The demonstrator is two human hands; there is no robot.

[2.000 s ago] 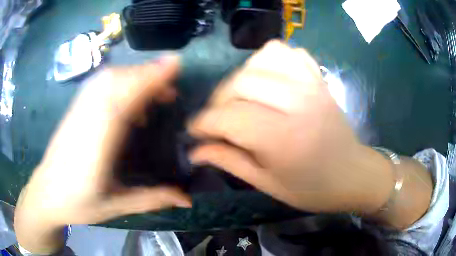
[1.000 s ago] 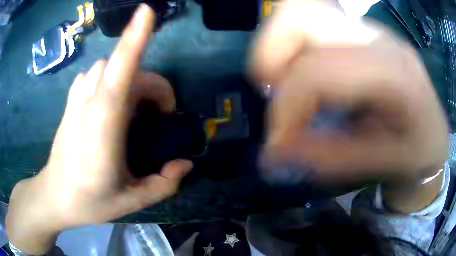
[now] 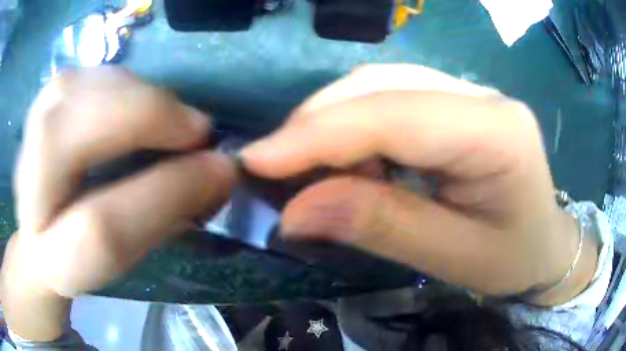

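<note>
A thin glossy piece (image 3: 252, 218), likely a display module, shows between my hands at the centre, with a pale blue shine and a dark lower edge. My left hand (image 3: 117, 178) is blurred, its thumb and finger closed together at the piece's upper left. My right hand (image 3: 419, 171) is on the right, its index fingertip close to the left fingertips and its thumb over the piece's right side. The fingers hide most of the piece. Whether a film is between the fingertips cannot be told.
A stack of black pieces (image 3: 209, 15) and a stack of modules (image 3: 352, 19) with orange tails stand at the top. Loose modules (image 3: 93, 41) lie upper left. A white cloth or paper (image 3: 516, 17) and dark tweezers (image 3: 568, 49) are upper right. The mat (image 3: 583, 137) is glossy dark green.
My right hand has come back left to meet my left hand. My left fingers have closed from a wide curl. The module's orange tail seen before is now hidden.
</note>
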